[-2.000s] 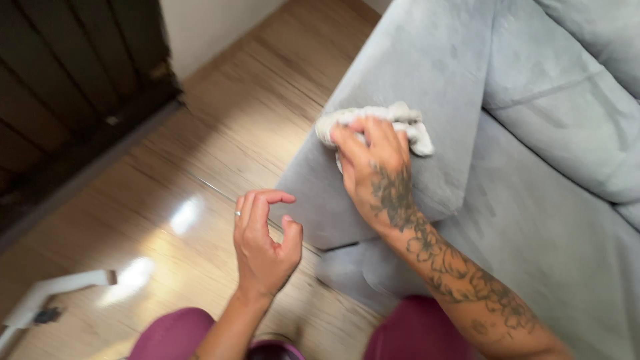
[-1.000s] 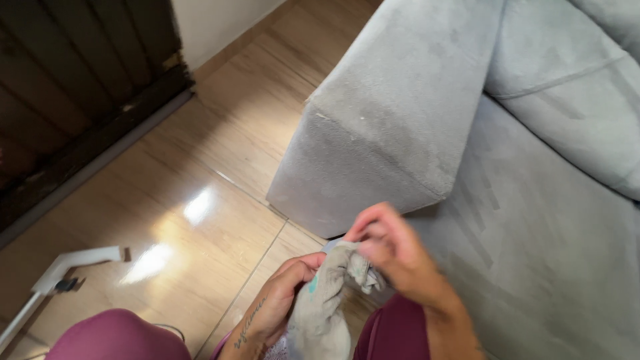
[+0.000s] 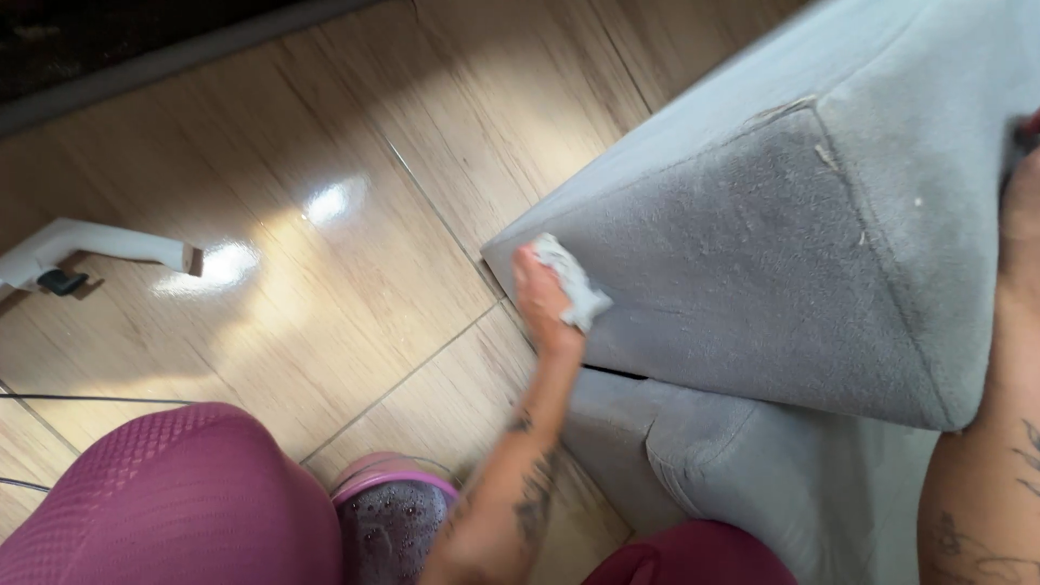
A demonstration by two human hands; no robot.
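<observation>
My left hand (image 3: 543, 294) holds a crumpled light cloth (image 3: 571, 284) against the front panel of the grey fabric sofa armrest (image 3: 731, 268), near its lower left corner. The panel looks darker than the fabric around it, and pale threads show at its seam. My right hand (image 3: 1025, 195) is at the right edge of the view, on the far side of the armrest. Its fingers are mostly cut off, and a small dark and red thing shows beside them; whether it is held is unclear.
A pink bucket (image 3: 382, 479) of dark, bubbly liquid stands between my knees. A white plastic tube handle (image 3: 122, 242) lies on the wood-look tile floor (image 3: 357, 325) at left. A thin dark cable (image 3: 97, 398) runs by my knee. The sofa base (image 3: 715, 455) is below the armrest.
The cloth, handled by both hands near my lap a second ago, is now in my left hand on the armrest panel. My right hand has moved to the far right. The view has shifted.
</observation>
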